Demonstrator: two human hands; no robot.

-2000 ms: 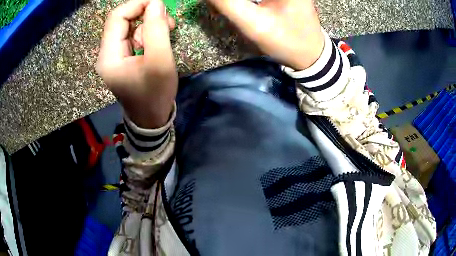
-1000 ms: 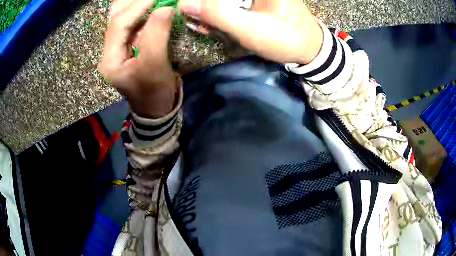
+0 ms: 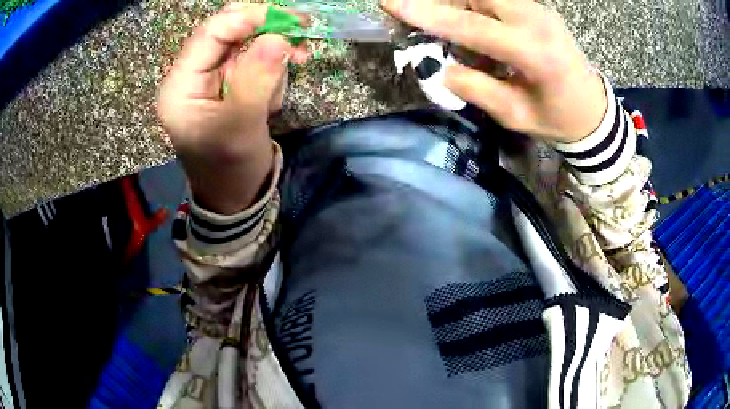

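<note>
My left hand [image 3: 228, 104] pinches a green moulded part [image 3: 280, 24] between thumb and fingertips near the top edge. A bit of green also shows between its lower fingers. My right hand [image 3: 520, 72] holds a trimming knife by its white and black wrapped handle [image 3: 428, 70]. The knife's blade [image 3: 348, 25] is blurred and pale, points left and reaches to the green part; whether it touches is unclear. Green trimmings [image 3: 320, 54] lie on the bench beneath the blade.
The speckled bench top [image 3: 96, 132] curves across the top. A blue tray [image 3: 40, 36] with green pieces is at upper left. Ribbed blue crates [image 3: 700, 248] stand at right. Black clothing [image 3: 64, 279] and a red item [image 3: 140, 220] are at lower left.
My right hand has moved right and turned, so the knife handle and blade now show. My left hand still holds the green part, now seen more openly.
</note>
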